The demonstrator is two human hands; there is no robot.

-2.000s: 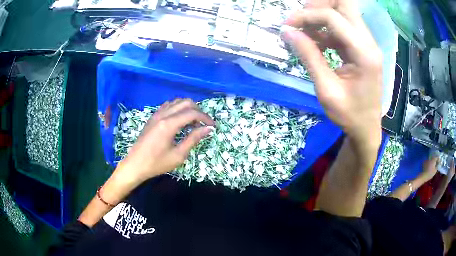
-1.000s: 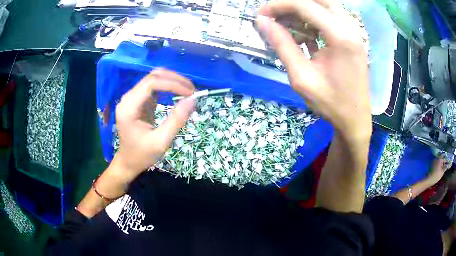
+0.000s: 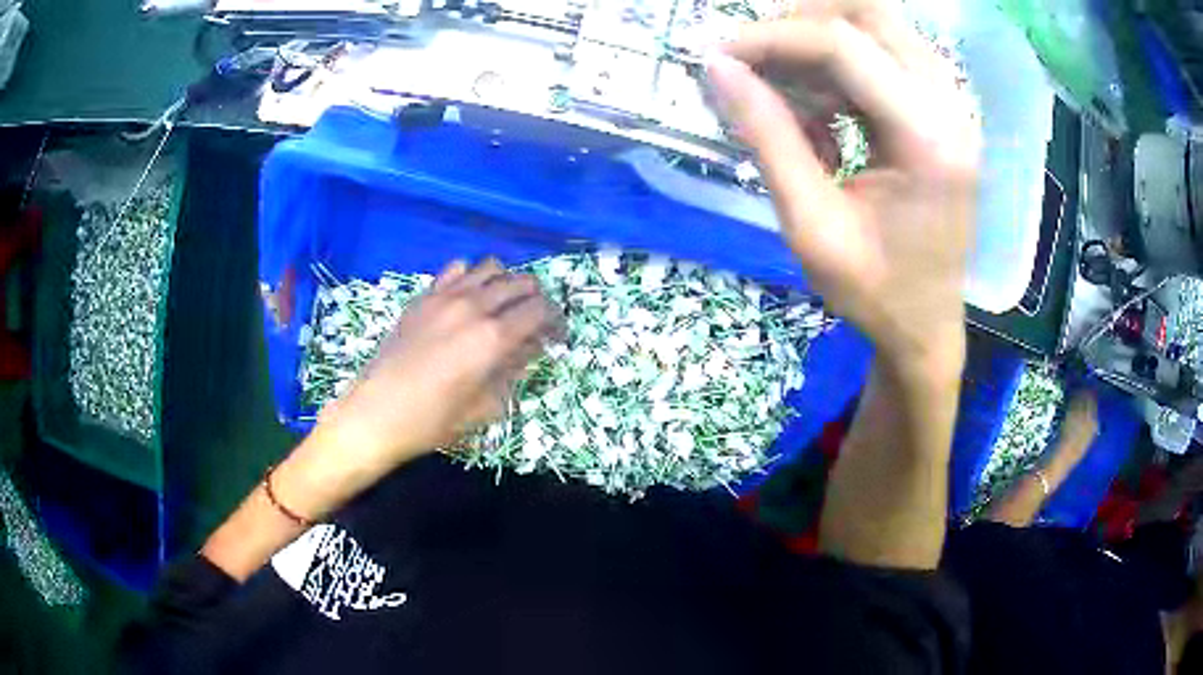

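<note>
Many small white pieces with green and white leads (image 3: 647,376) lie loose in the deep blue bin (image 3: 435,198) in front of me. My left hand (image 3: 462,350) is palm down on the pieces at the bin's left middle; its fingertips are blurred and partly hidden, so I cannot tell whether it holds one. My right hand (image 3: 871,172) is raised over the right end of the silvery-white metal fixture (image 3: 607,79), thumb and fingers curved with a gap between them. No piece shows clearly in it.
The clear tub (image 3: 1009,198) is behind and right of my right hand. A dark green crate of similar pieces (image 3: 119,317) is at far left. At right, another person's hand (image 3: 1071,442) is over a second blue bin (image 3: 1108,455). Cables (image 3: 293,66) lie at the bench's upper left.
My left hand held a piece above the bin one second ago; it is now down among the pieces. My right hand has shifted slightly right. The neighbour's hand has moved left over their bin.
</note>
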